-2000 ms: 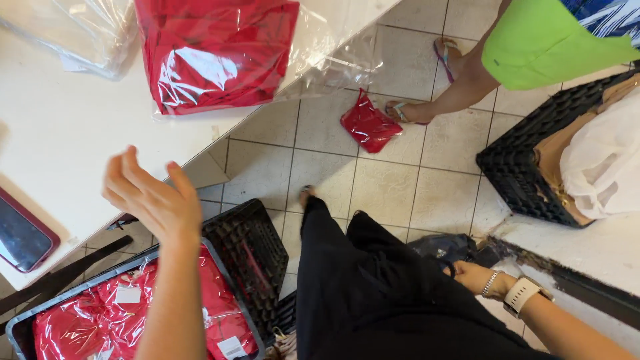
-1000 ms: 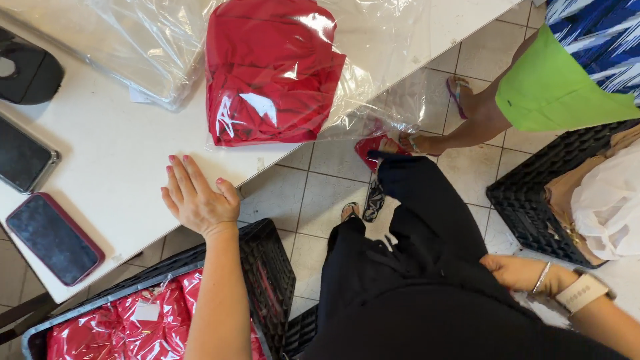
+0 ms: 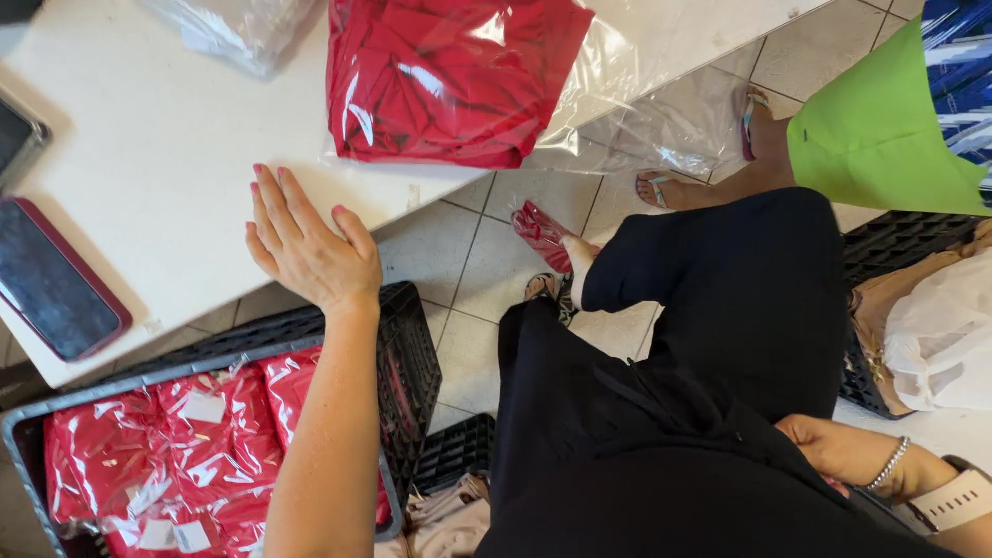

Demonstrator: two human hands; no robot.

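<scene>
My left hand [image 3: 314, 252] is palm down at the edge of the white table [image 3: 178, 178], fingers apart and holding nothing. Beyond it, a red garment in a clear plastic bag [image 3: 442, 85] lies on the table, the bag's loose end hanging over the edge. My right hand [image 3: 825, 449] is beside my black trousers with its fingers curled and partly hidden; whether it grips anything is unclear. On the tiled floor, a small red packet in clear plastic [image 3: 542, 236] touches my bare foot [image 3: 581, 260]. Bagged red garments [image 3: 209, 442] fill a crate at lower left.
Two phones [image 3: 58, 279] and clear plastic packaging [image 3: 240, 31] lie on the table. Black crates [image 3: 407, 372] stand below it. Another crate at right holds beige and white fabric [image 3: 942, 333]. A person in a green garment [image 3: 860, 124] stands at upper right.
My left hand has come down to the table edge. My leg has lifted and bent, and my foot now touches the red packet, which earlier lay beside the other person's foot.
</scene>
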